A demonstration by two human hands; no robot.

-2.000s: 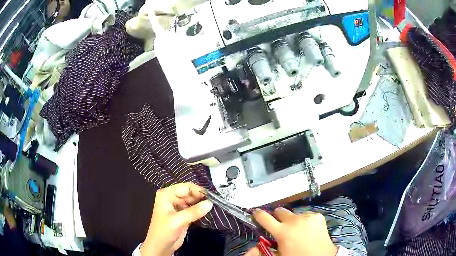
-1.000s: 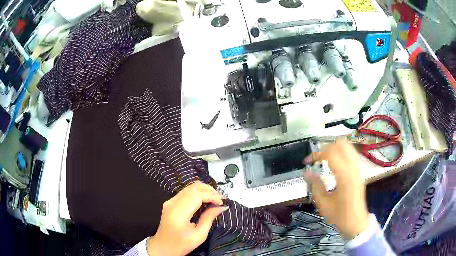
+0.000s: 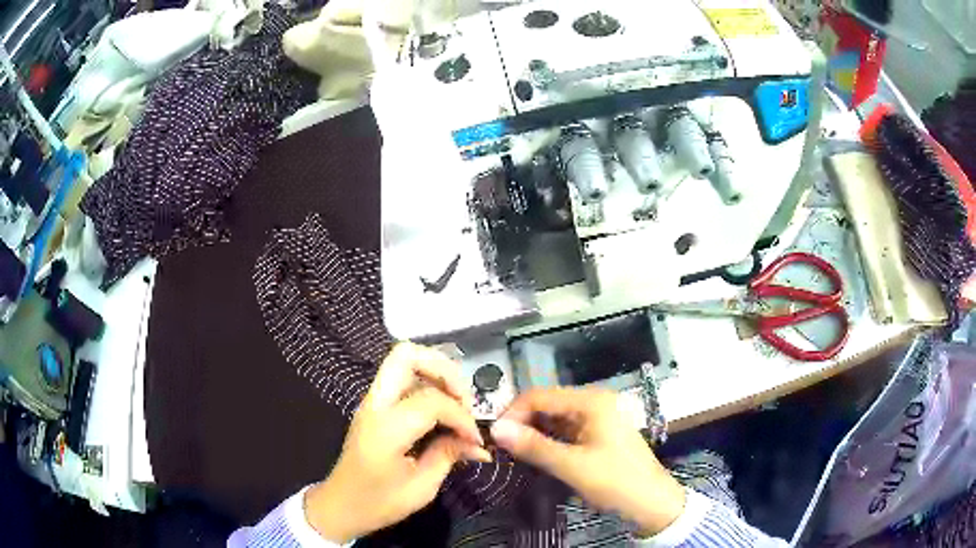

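A dark cloth with thin white stripes (image 3: 326, 310) lies on the dark sheet left of the machine and runs down to my hands at the table's front edge. My left hand (image 3: 412, 444) pinches its edge between thumb and fingers. My right hand (image 3: 578, 444) pinches the same edge just beside it, fingertips nearly touching. The exact edge is mostly hidden by my fingers. Red-handled scissors (image 3: 797, 307) lie on the white table right of my hands, blades pointing left.
The white overlock machine (image 3: 631, 236) stands just beyond my hands. A striped heap (image 3: 193, 145) lies at upper left on the dark sheet (image 3: 230, 375). A clear plastic bag (image 3: 894, 450) hangs at right. Grey-green striped cloth (image 3: 701, 476) covers my lap.
The scissors, first at my right hand, now lie on the table. My right hand has come back left to the cloth edge beside my left hand.
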